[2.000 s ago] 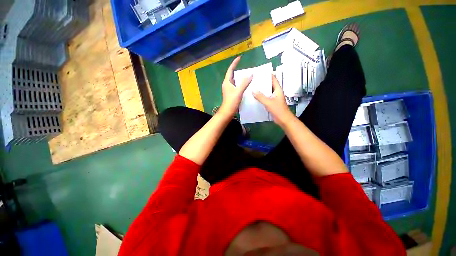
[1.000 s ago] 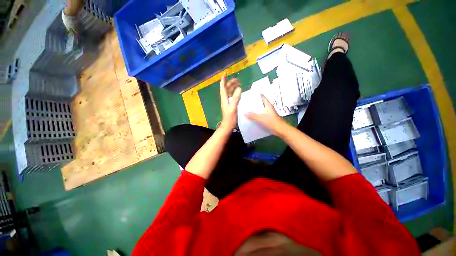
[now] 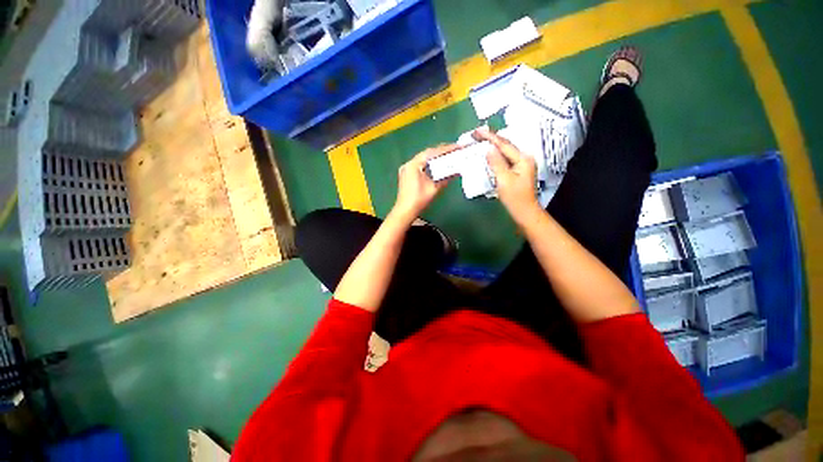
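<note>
A pale silver-white sheet-metal part (image 3: pixel 458 161) is held between my two bare hands, tilted so a narrow bent side faces up. My left hand (image 3: pixel 420 183) grips its left end. My right hand (image 3: pixel 513 177) holds its right end, with the fingertips at the upper edge. A pile of overlapping pale plates (image 3: pixel 540 122) lies on the green floor just beyond my right hand. Part of the pile behind the held part and my fingers is hidden, so its exact edge there is hard to tell.
A raised blue crate (image 3: pixel 338 86) holds jumbled parts, with a pale glove (image 3: pixel 263 34) reaching in. A lower blue crate (image 3: pixel 783 271) at right holds rows of parts. Stacked slotted parts (image 3: pixel 86 194) stand on a plywood pallet (image 3: pixel 194 180). A single plate (image 3: pixel 510 39) lies by the yellow line.
The held part has turned from flat, broad face up, to tilted on edge, and my right hand has moved to its right end. The other person's gloved hand has moved from the stacks into the raised crate.
</note>
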